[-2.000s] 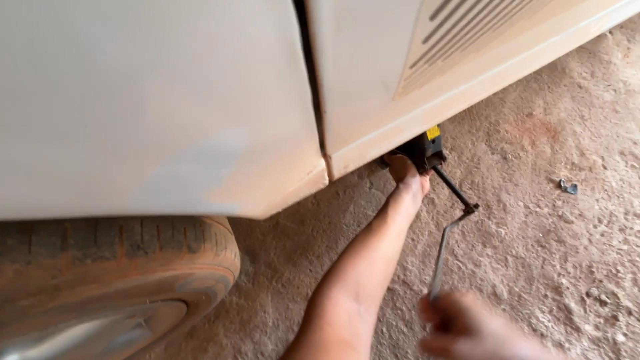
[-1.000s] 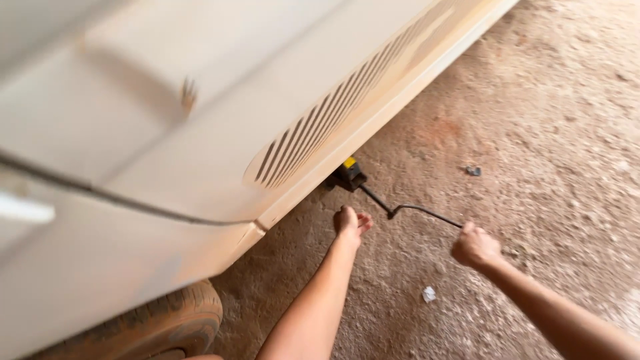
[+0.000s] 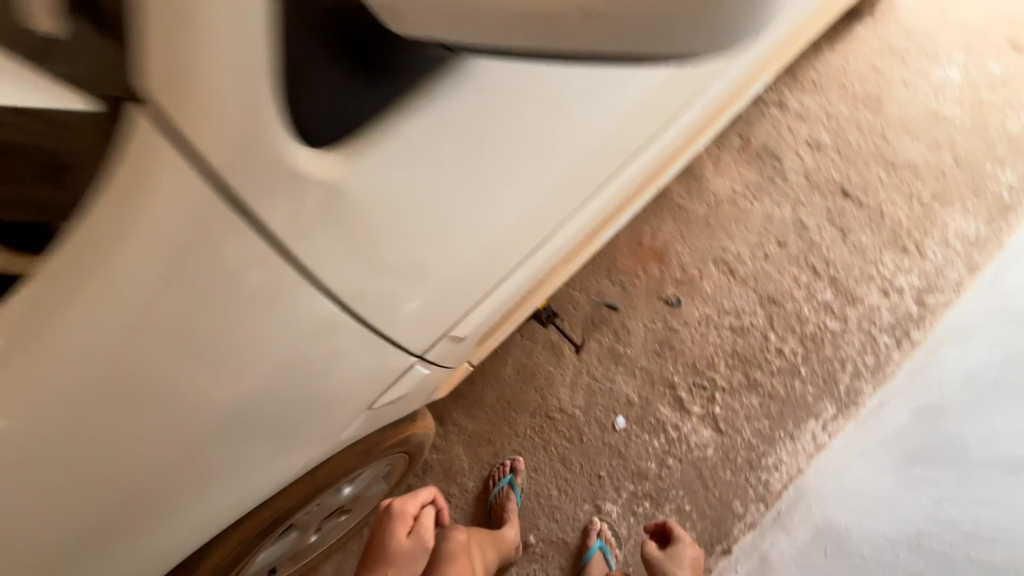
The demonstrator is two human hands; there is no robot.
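Observation:
My left hand (image 3: 412, 520) is loosely curled beside my bent knee, between the front wheel (image 3: 344, 500) and my left foot; no tool shows in it. Low at the bottom edge, my right hand (image 3: 672, 550) is curled near my right foot, with nothing visible in its fingers. Well ahead of both hands, a black and yellow car jack (image 3: 546, 314) sits under the sill of the white car (image 3: 320, 384). A short dark rod (image 3: 568, 334) sticks out from it over the ground. The rest of the crank cannot be made out.
The door mirror (image 3: 592, 28) juts out at the top. Small dark pieces (image 3: 674, 302) and a white scrap (image 3: 620, 422) lie on the rough dirt floor. A pale wall or slab (image 3: 904, 480) borders it at right. My feet wear turquoise flip-flops (image 3: 506, 484).
My right hand, on the crank's end before, is now off it. Both hands have drawn back from the jack towards my body. The view has risen and widened.

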